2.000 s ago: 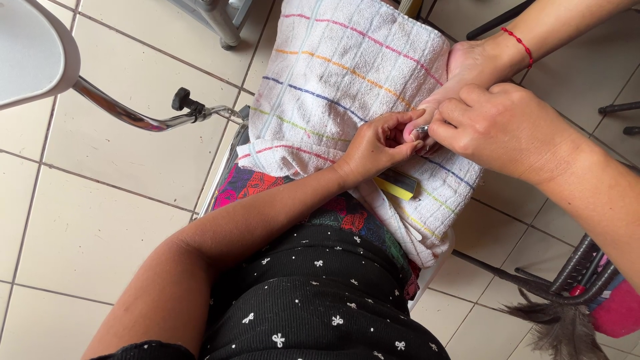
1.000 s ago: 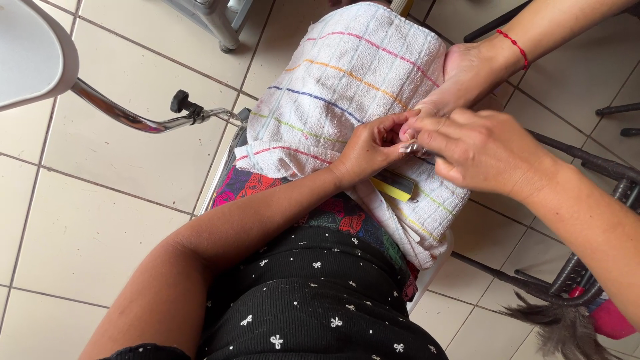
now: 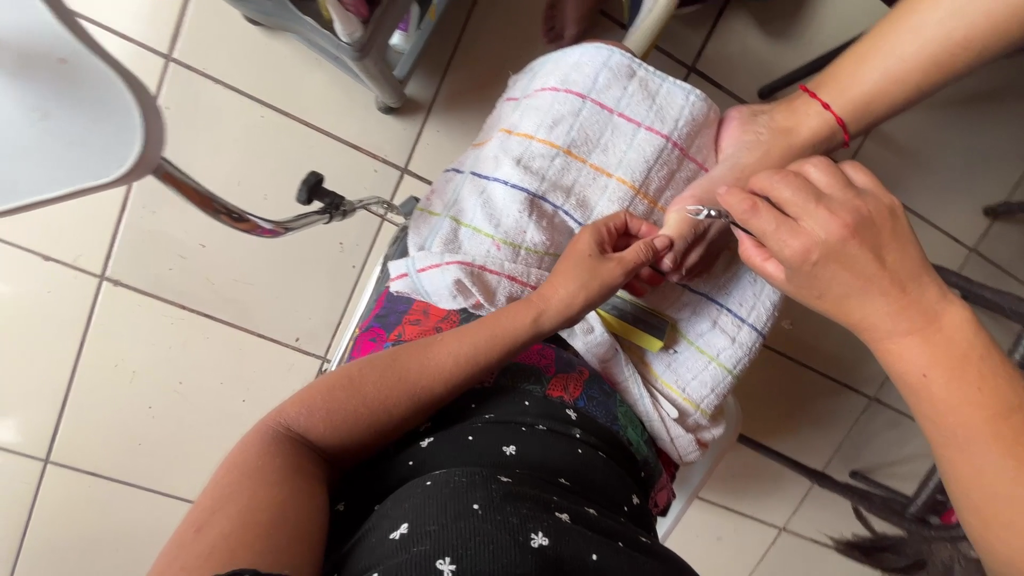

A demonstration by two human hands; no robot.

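Observation:
A person's bare foot (image 3: pixel 720 180), with a red string at the ankle, rests on a white striped terry towel (image 3: pixel 592 152) over my lap. My left hand (image 3: pixel 612 260) pinches the foot's big toe between thumb and fingers. In my right hand (image 3: pixel 816 228) is a pair of metal cuticle nippers (image 3: pixel 708 213); their jaws point left, just above the toes. The handles are mostly hidden in my palm. A yellow and grey buffing block (image 3: pixel 634 322) lies on the towel below my left hand, with a thin white stick (image 3: pixel 664 402) lower down.
A lamp or magnifier head (image 3: pixel 68 104) on a chrome arm (image 3: pixel 232 216) with a black clamp knob (image 3: pixel 312 189) stands at the left. A grey wheeled cart (image 3: pixel 368 60) is at the top. Dark metal chair legs (image 3: pixel 848 488) and a feather duster (image 3: pixel 912 548) are at the lower right.
My right hand has drawn back from the toe tip, and the nippers show more clearly. My left hand stays at the toes.

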